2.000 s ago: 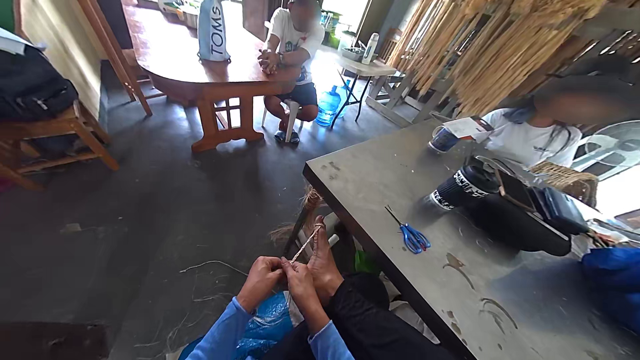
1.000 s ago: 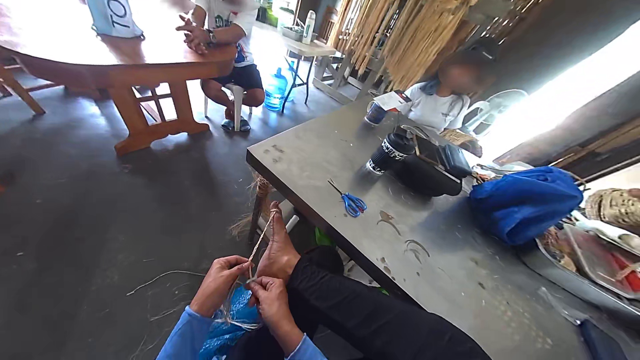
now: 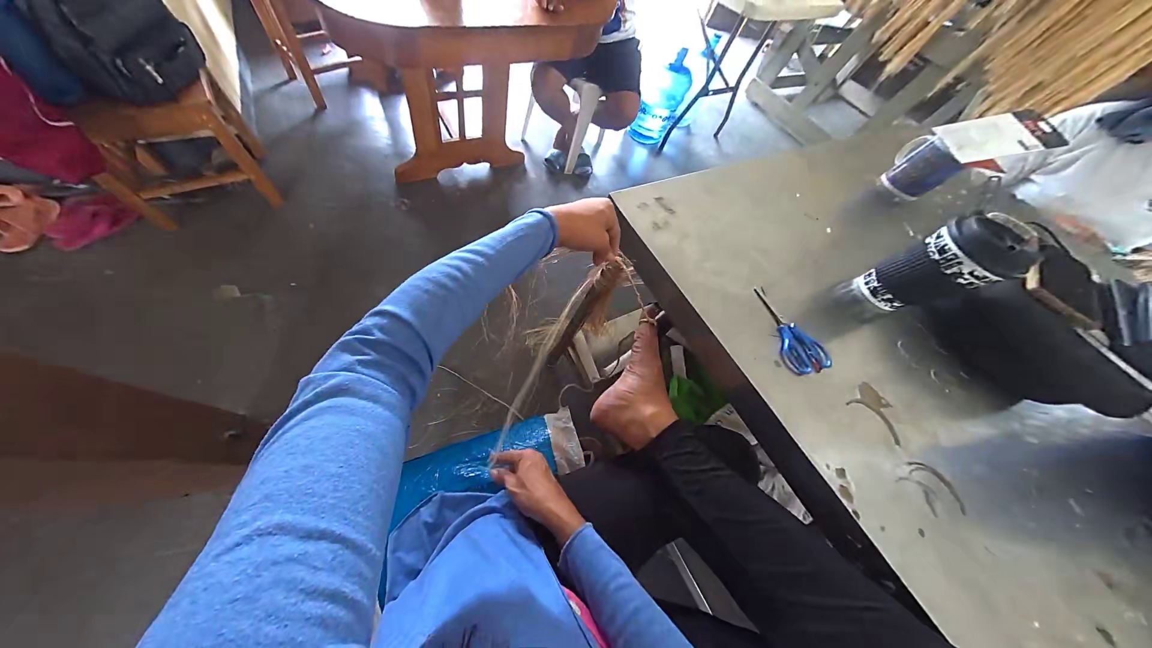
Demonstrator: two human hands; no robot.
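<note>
My left hand (image 3: 589, 229) is stretched forward beside the table corner, its fingers closed at a bundle of loose plant fibers (image 3: 605, 292) that hangs there. My right hand (image 3: 533, 486) is low near my lap, pinching the lower end of long pale fiber strands (image 3: 529, 382), which run up toward the bundle. A thin twisted cord (image 3: 637, 286) goes from beside my left hand to the toes of my raised bare foot (image 3: 637, 382). A blue plastic-wrapped item (image 3: 468, 463) lies beside my right hand.
On the gray table (image 3: 720, 216) at right lie blue-handled scissors (image 3: 801, 349), a black lidded cup (image 3: 949, 261), a mug (image 3: 920, 168) and a dark bag. A wooden table (image 3: 468, 40) stands ahead, a seated person behind it. At left a wooden chair (image 3: 171, 117) holds a backpack.
My left hand has moved from beside my right hand, near my foot, forward to the fiber bundle at the table corner. The hands are now far apart. The view has shifted.
</note>
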